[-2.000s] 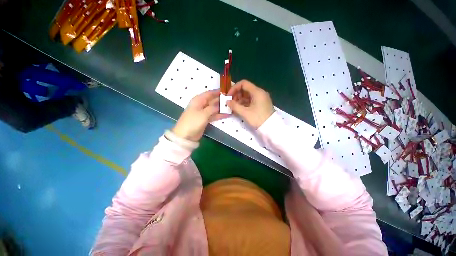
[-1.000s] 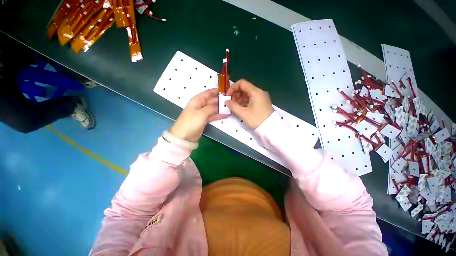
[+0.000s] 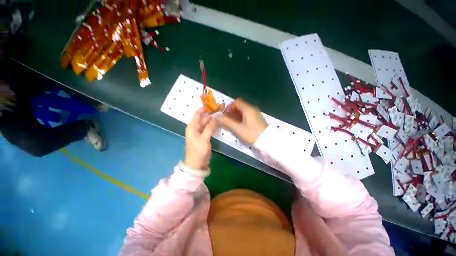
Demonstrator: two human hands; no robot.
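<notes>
An amber wired part [image 3: 210,101] stands up from the fingers of my left hand [image 3: 199,131], its red lead pointing away from me. My right hand [image 3: 244,120] is close beside it, blurred, with its fingers bent near the part's lower end. Whether the right fingers grip anything cannot be told. The white pad is not clearly seen; the fingers hide the part's near end. Both hands are over a white pad sheet [image 3: 292,139] with rows of dark dots.
A second pad sheet [image 3: 318,86] lies to the right. A heap of padded parts [image 3: 411,143] with red leads partly covers another dotted sheet [image 3: 388,66]. Unpadded amber stock [image 3: 104,47] is fanned at upper left. A person's leg and shoe [image 3: 96,137] show beyond the bench edge.
The amber part has shifted left and looks bent or turned, and the white pad no longer shows clearly. My left hand is more upright. The camera view has shifted, showing more amber stock.
</notes>
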